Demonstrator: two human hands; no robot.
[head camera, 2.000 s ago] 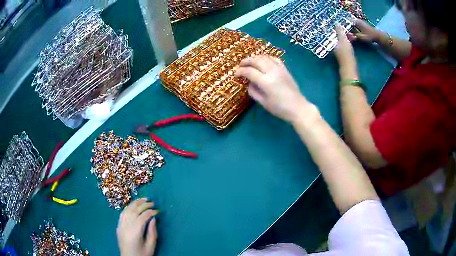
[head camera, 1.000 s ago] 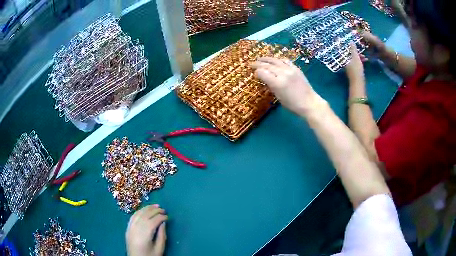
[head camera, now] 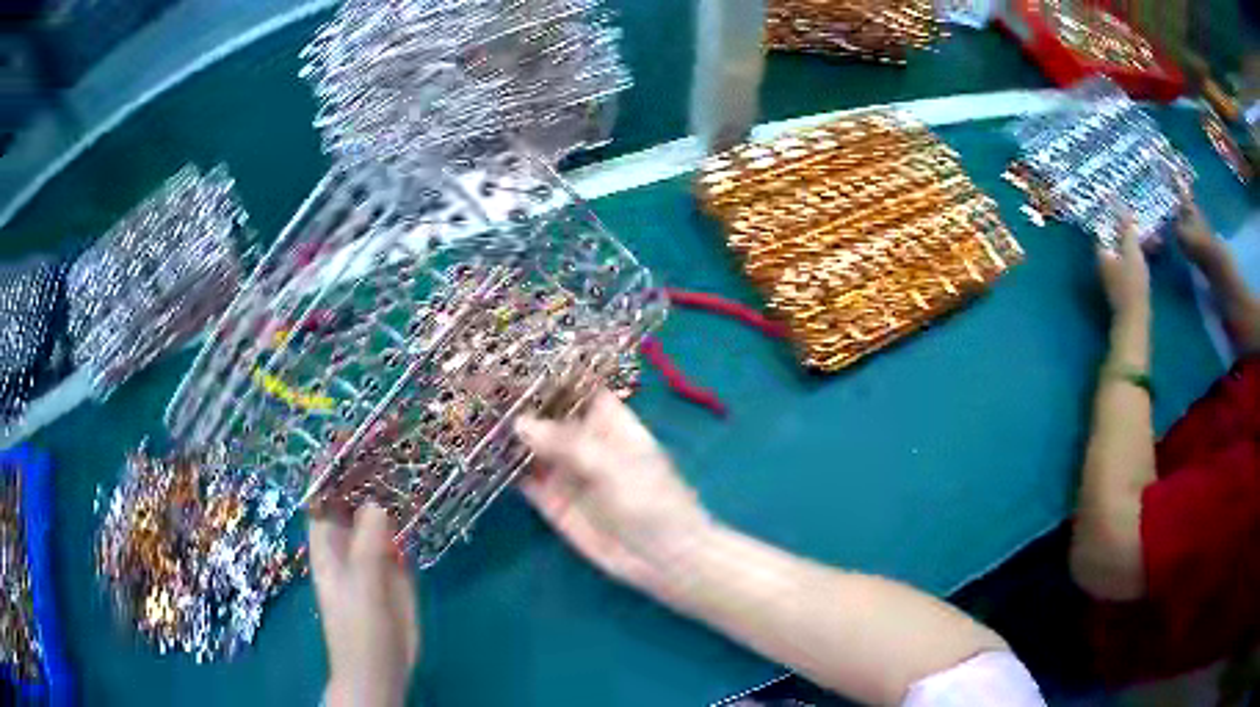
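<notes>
A silver sprue frame (head camera: 415, 345), blurred and see-through, is held up over the table between both hands. My left hand (head camera: 362, 594) grips its lower left corner. My right hand (head camera: 608, 483) is at its lower right edge, fingers on the frame. Small cut parts (head camera: 504, 325) show through and behind the lattice. Red-handled nippers (head camera: 691, 387) lie on the table, their jaws hidden behind the frame. Yellow-handled pliers (head camera: 290, 391) show through the lattice. The stack of gold frames (head camera: 857, 242) lies to the right.
A left heap of cut parts (head camera: 194, 546) lies beside a blue tray (head camera: 49, 594). A silver frame pile (head camera: 463, 69) is at the top, a smaller silver stack (head camera: 159, 283) at left. A grey post (head camera: 728, 69) stands behind. A person in red (head camera: 1188, 511) handles silver frames (head camera: 1105, 159). A red tray (head camera: 1105, 49) is beyond.
The view has swung left. My right hand has left the gold stack and moved left. A silver frame is now held up in both hands, over the near heap.
</notes>
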